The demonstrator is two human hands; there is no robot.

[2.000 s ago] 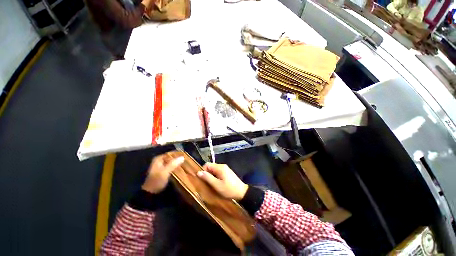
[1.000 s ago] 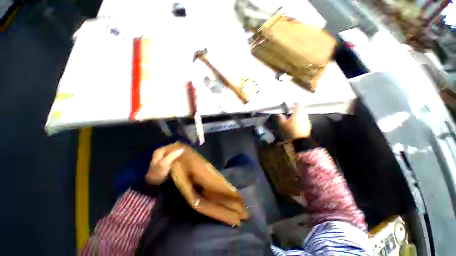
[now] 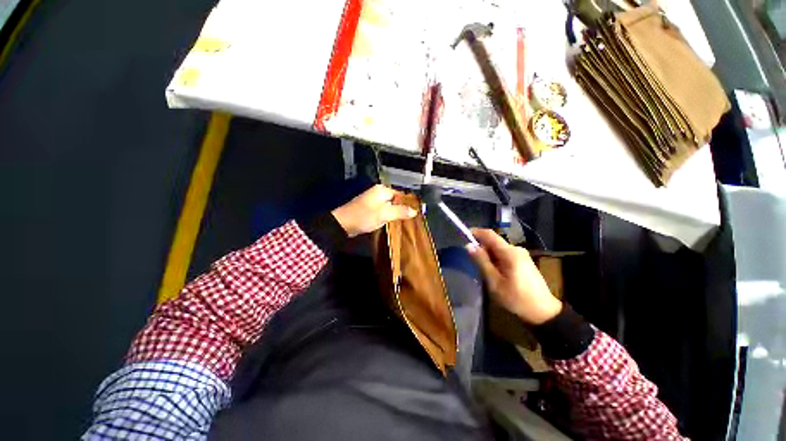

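My left hand (image 3: 377,209) grips the upper end of a tan-brown zipped bag piece (image 3: 424,280), which hangs open over my lap. Its top end is at the tip of the narrow pale bar anvil (image 3: 428,165), which sticks out from the table edge. My right hand (image 3: 504,267) is closed on the pale shaft of a hammer (image 3: 457,224). Its dark head is over the bar tip, beside the bag piece's top end. Whether head and piece touch cannot be told. Any small fitting there is too small to see.
The white-covered table (image 3: 258,60) bears a red strip (image 3: 340,62), a wooden-handled claw hammer (image 3: 504,95), a dish with gold bits (image 3: 550,127) and stacked brown pieces (image 3: 659,77). A thin dark tool (image 3: 489,177) lies over the edge. A cardboard box (image 3: 549,288) is below.
My right hand has come back from the table's right edge with the hammer. My left hand has brought the bag piece up to the bar tip. The view has shifted.
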